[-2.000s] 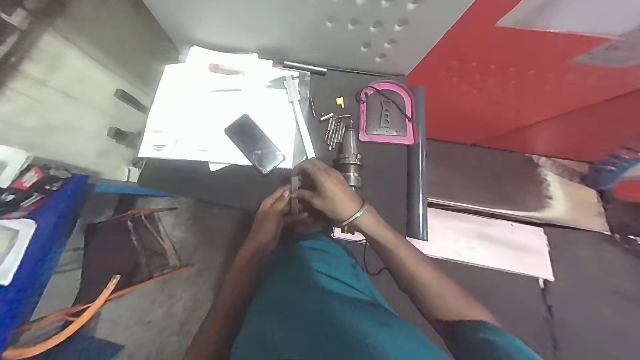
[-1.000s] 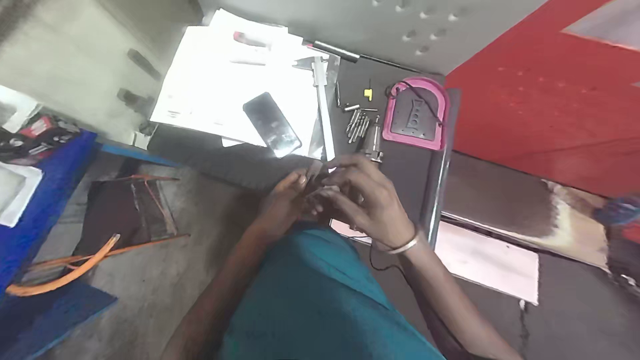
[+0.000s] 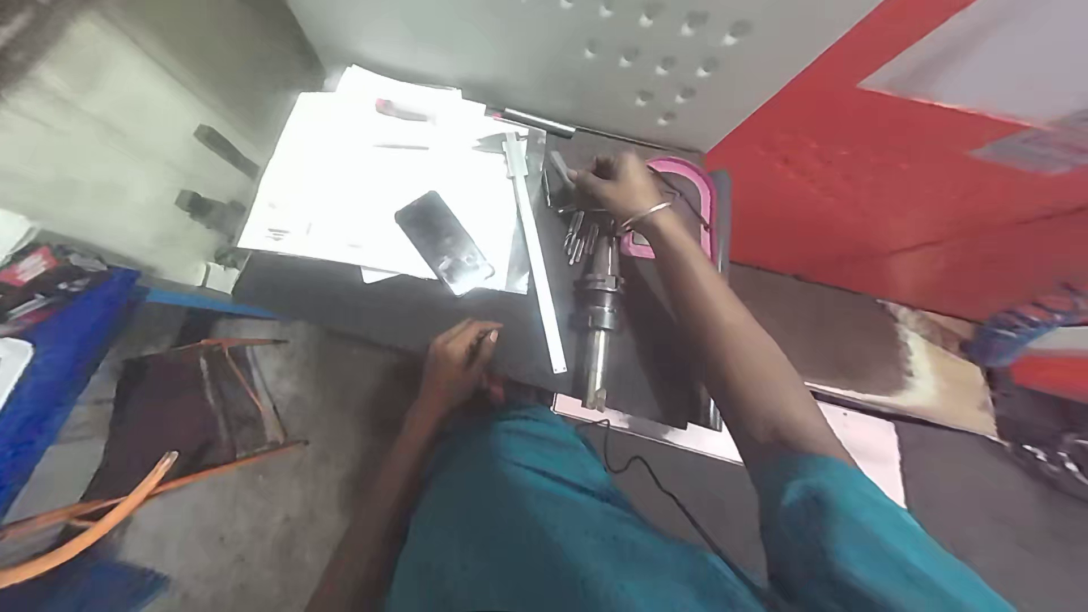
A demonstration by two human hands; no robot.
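Note:
My right hand [image 3: 619,185], with a bangle at the wrist, reaches to the back of the dark tabletop. A small grey metal piece [image 3: 562,168] shows at its fingertips; whether the hand grips it is unclear. Just below lie several small metal bits [image 3: 580,238], and a milling tool holder with a cutter [image 3: 600,306] lies nearer me. My left hand [image 3: 459,361] is low at the table's front edge, fingers curled, and what is in it cannot be made out. A vernier caliper [image 3: 535,255] lies between the hands, right of a smartphone [image 3: 444,243].
White papers [image 3: 331,178] cover the back left, with a dark marker-like rod [image 3: 535,122] at their edge. A pink-framed item [image 3: 705,195] lies partly behind my right wrist. A grey panel [image 3: 510,51] and a red panel [image 3: 850,170] rise behind. A cable [image 3: 654,480] hangs in front.
My hands were together near the table's front edge; now they are apart. The right hand has moved away from me to the small bits, and the tool holder is in fuller view.

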